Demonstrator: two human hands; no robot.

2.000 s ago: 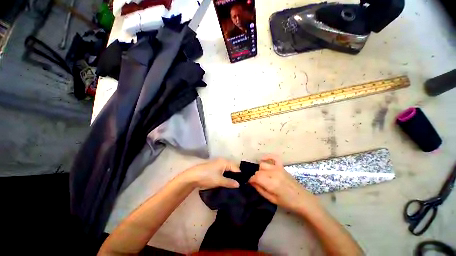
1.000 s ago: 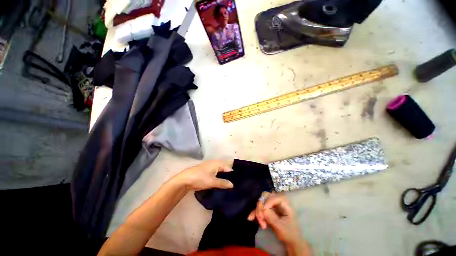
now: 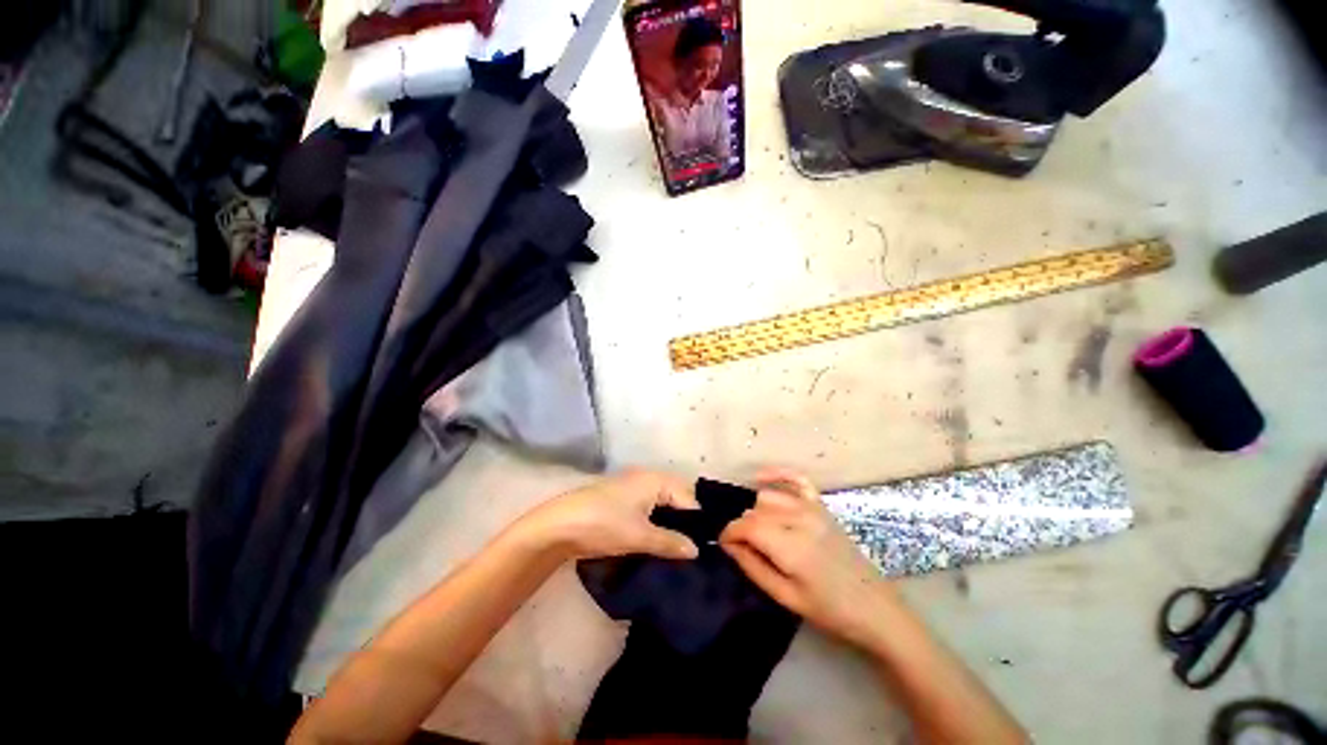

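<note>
A black cloth piece lies at the table's near edge, its far end folded and raised between my hands. My left hand pinches the folded end from the left. My right hand has its fingertips on the same end from the right. A needle or thread cannot be made out. A speckled silver-white slab lies just right of the cloth, its left end behind my right hand.
Dark garments are heaped at left. A phone stands at the back beside an iron. A yellow ruler lies mid-table. A black thread cone, a grey-green cone and shears lie at right.
My right hand has moved up from below the cloth's edge to its far end beside my left hand. The cloth's end is now folded up between the fingers. The view has shifted slightly.
</note>
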